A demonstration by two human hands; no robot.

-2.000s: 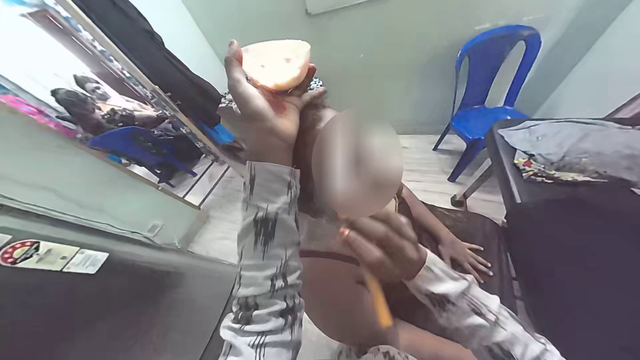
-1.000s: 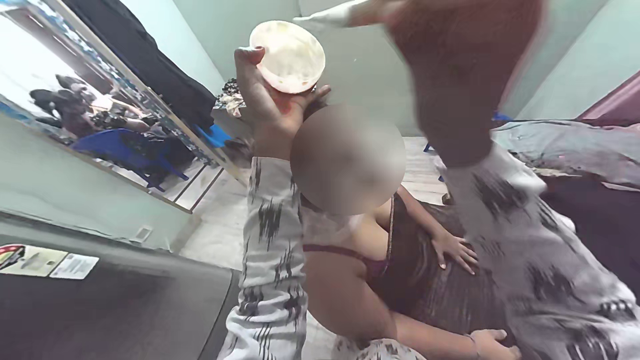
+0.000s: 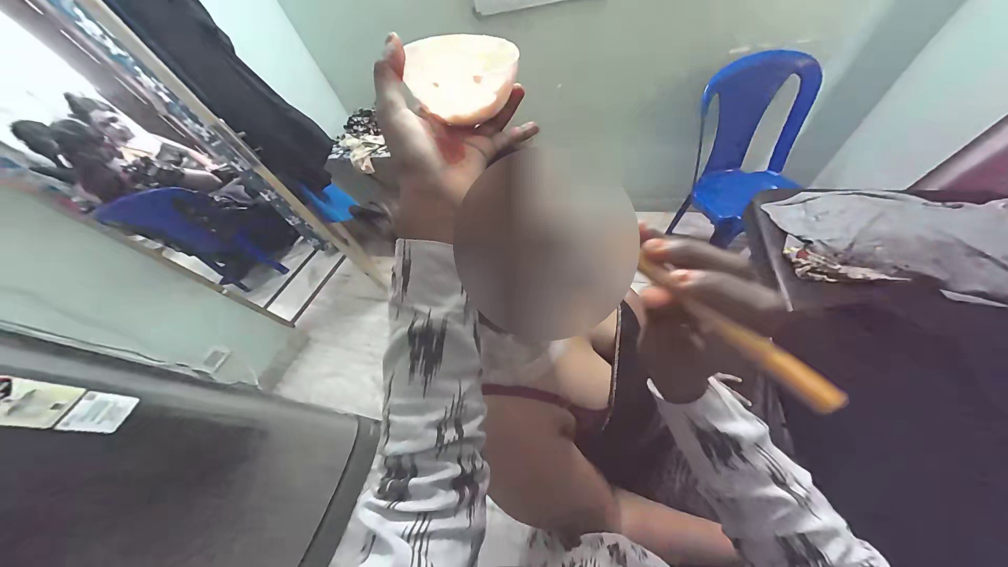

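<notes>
Up at the top middle, my left hand [image 3: 445, 146] holds a small pale bowl [image 3: 465, 79], tilted so its outside faces me. My right hand [image 3: 701, 291] grips a brush with a yellow-orange handle [image 3: 776, 358], which points down to the right. The brush's tip end is hidden behind the blurred area at the head of a seated person [image 3: 551, 409]. That person sits facing me, between my two sleeved arms, and wears a dark garment.
A blue plastic chair [image 3: 736, 157] stands by the back wall. At right is a dark table [image 3: 882, 370] with a grey cloth [image 3: 921, 228] on it. A wall mirror [image 3: 189, 181] hangs at left, above a dark grey surface [image 3: 197, 480] in the near left corner.
My right hand was raised at the bowl's rim one second ago and is now lower, beside the person's blurred head. My left hand still holds the bowl, whose opening faced me more a second ago.
</notes>
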